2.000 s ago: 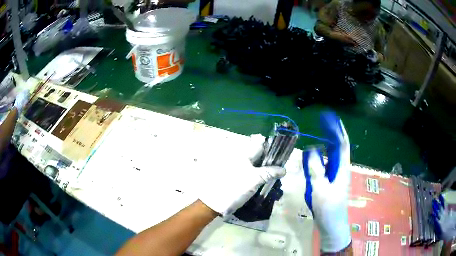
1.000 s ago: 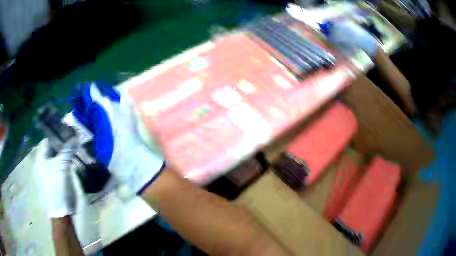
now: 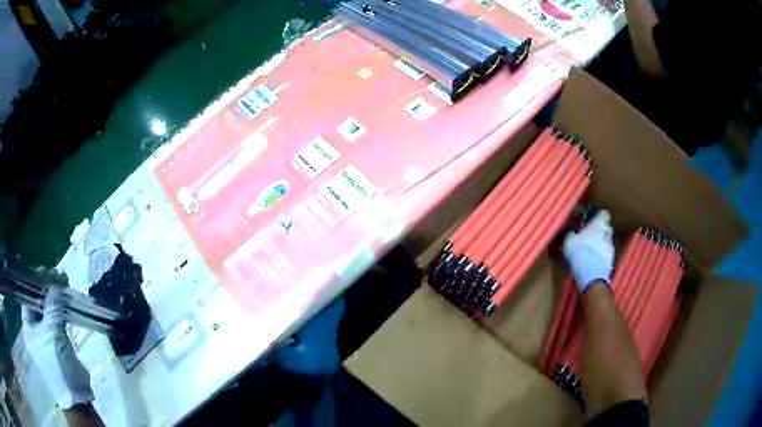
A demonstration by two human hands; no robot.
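Note:
My left hand point(image 3: 54, 338), in a white glove, is at the left edge, closed around a bunch of silver metal tubes point(image 3: 79, 307). The tubes' lower ends rest on a crumpled black cloth point(image 3: 124, 304). My right hand point(image 3: 591, 250), gloved, is inside the open carton point(image 3: 468, 367) between two stacks of red rods point(image 3: 514, 221). Its fingertips are at dark rod ends near the carton's far side. Whether it grips a rod cannot be told.
Silver tubes with black and yellow ends point(image 3: 434, 46) lie on the pink sheet point(image 3: 334, 125). A dark heap point(image 3: 100, 75) is on the green surface point(image 3: 134, 125) at the upper left. Another person's arm point(image 3: 643, 37) shows at the top right.
The view has swung right towards the carton. My right hand has gone from beside the tubes into the carton. My left hand has stayed on the tubes.

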